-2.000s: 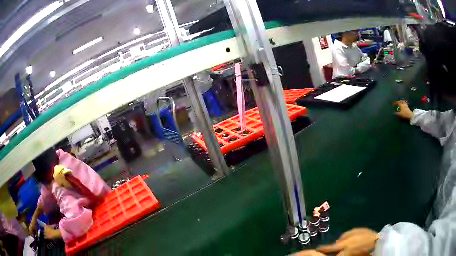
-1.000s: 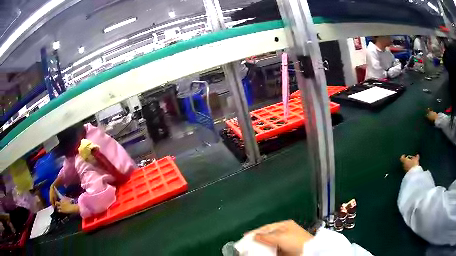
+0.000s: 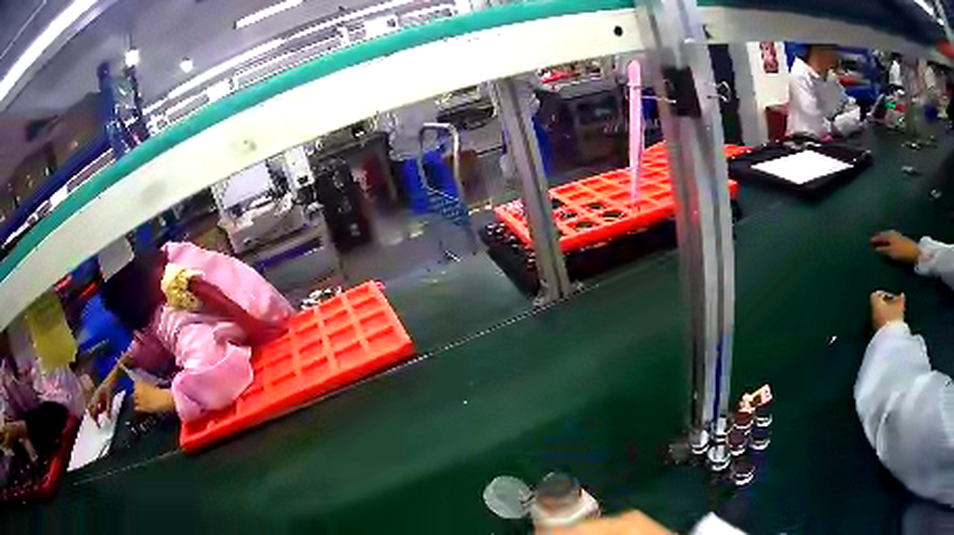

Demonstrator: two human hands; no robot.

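A small whitish bottle with a brownish open neck point(image 3: 563, 497) stands at the near bench edge. A round translucent lid point(image 3: 508, 497) lies just left of it. My right hand point(image 3: 619, 524) is at the bottom edge, mostly cut off, against the bottle's lower right side; its fingertips are hidden, so its grip is unclear. A piece of white sleeve shows to its right. My left hand is out of the picture. Small cylindrical metal parts point(image 3: 741, 442) cluster at the upright post's foot, with a coppery-and-white piece point(image 3: 756, 398) on top.
The aluminium post point(image 3: 703, 240) rises from the dark-green bench point(image 3: 523, 392). Orange-red trays point(image 3: 314, 361) lie at left and across the bench. A black tray point(image 3: 800, 186) with a white sheet is far right. Another worker's hands point(image 3: 887, 308) are at right; a pink-coated person leans in at left.
The view has swung right and slightly downward. My right hand has dropped mostly out of the picture; the white item it held is no longer seen. The bottle and more of the lid now show.
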